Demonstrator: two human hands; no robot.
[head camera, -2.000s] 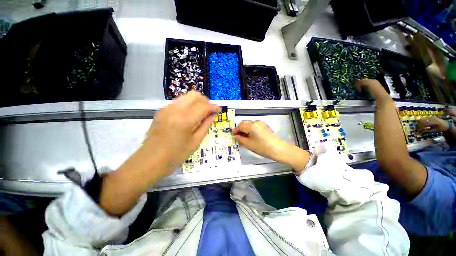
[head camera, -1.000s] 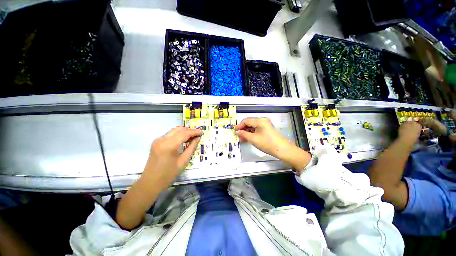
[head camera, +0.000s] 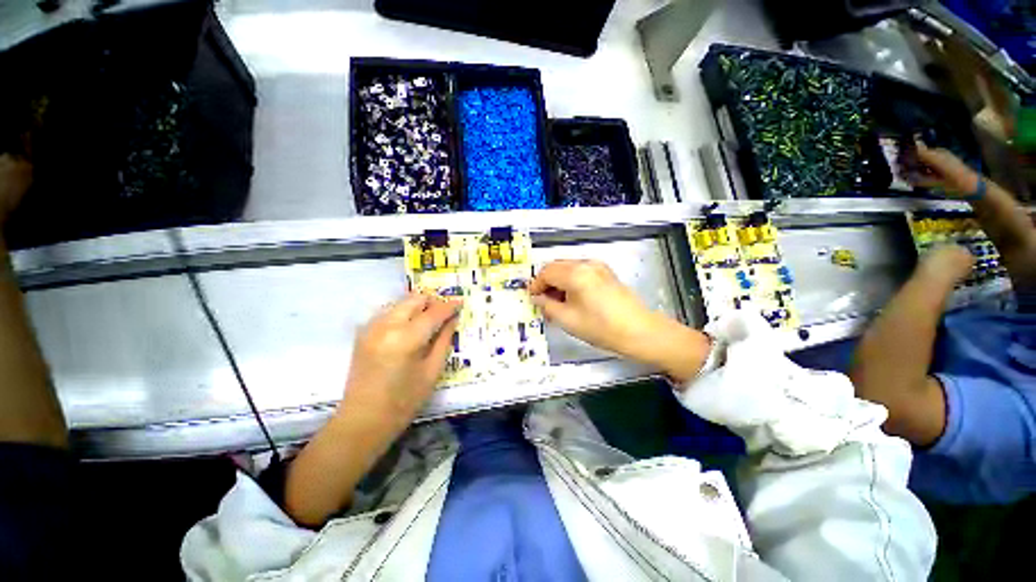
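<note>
A pale cream circuit board panel (head camera: 491, 330) lies in the metal-railed track in front of me, with yellow and black parts along its far edge. My left hand (head camera: 400, 347) is at the panel's left half, thumb and forefinger close together over the board. My right hand (head camera: 596, 307) is at the panel's right edge, its fingertips pinched near the board. Any small part between the fingertips of either hand is too small to tell.
Behind the rail stand bins of silver-and-dark components (head camera: 400, 148), blue components (head camera: 500, 148) and small dark components (head camera: 588, 174). A deep black bin (head camera: 227, 125) is at left. Another board (head camera: 744, 267) lies right. Neighbours' arms show at both sides; a thin cord (head camera: 222, 341) crosses the track.
My left hand has come down from above the panel's far edge to its left half. My right hand stays at the right edge. A person's arm has appeared at far left.
</note>
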